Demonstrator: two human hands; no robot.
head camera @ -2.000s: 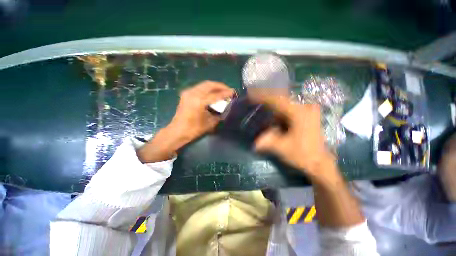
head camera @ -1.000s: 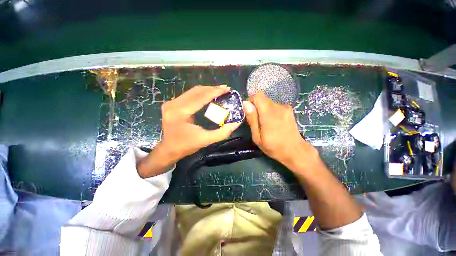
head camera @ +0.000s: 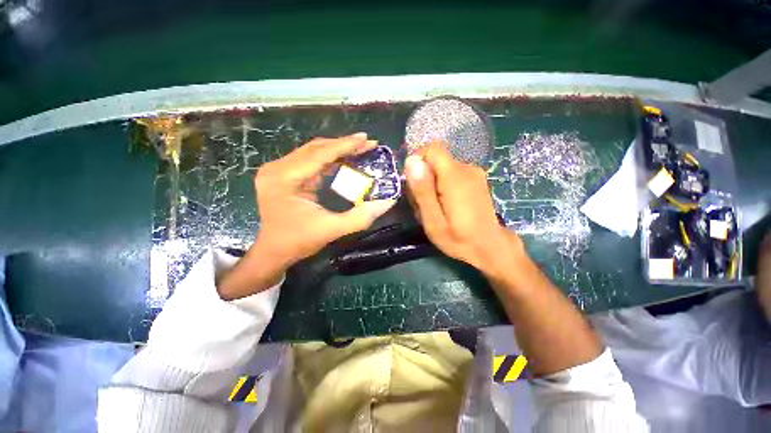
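My left hand [head camera: 296, 199] holds a small rounded black electronic unit [head camera: 385, 175] between thumb and fingers, its open face up. A white block [head camera: 351, 183] with a bit of yellow tape sits at the unit's left side. My right hand [head camera: 452, 199] is closed, with thumb and index fingertips together just right of the unit; whether a small screw is between them is too small to tell. The black electric screwdriver [head camera: 385, 256] lies below both hands, its right end hidden under my right hand. Whether that hand also grips it is unclear.
A round grey speckled disc [head camera: 448, 131] lies behind my right hand. A glittering screw pile [head camera: 554, 161] and white paper [head camera: 615, 199] lie to its right. A clear tray [head camera: 717, 173] holds several black units. People's sleeves show at both sides.
The driver, blurred and raised two seconds ago, now lies low. Since one second ago, my left hand and the unit have shifted slightly left, opening a small gap from my right hand.
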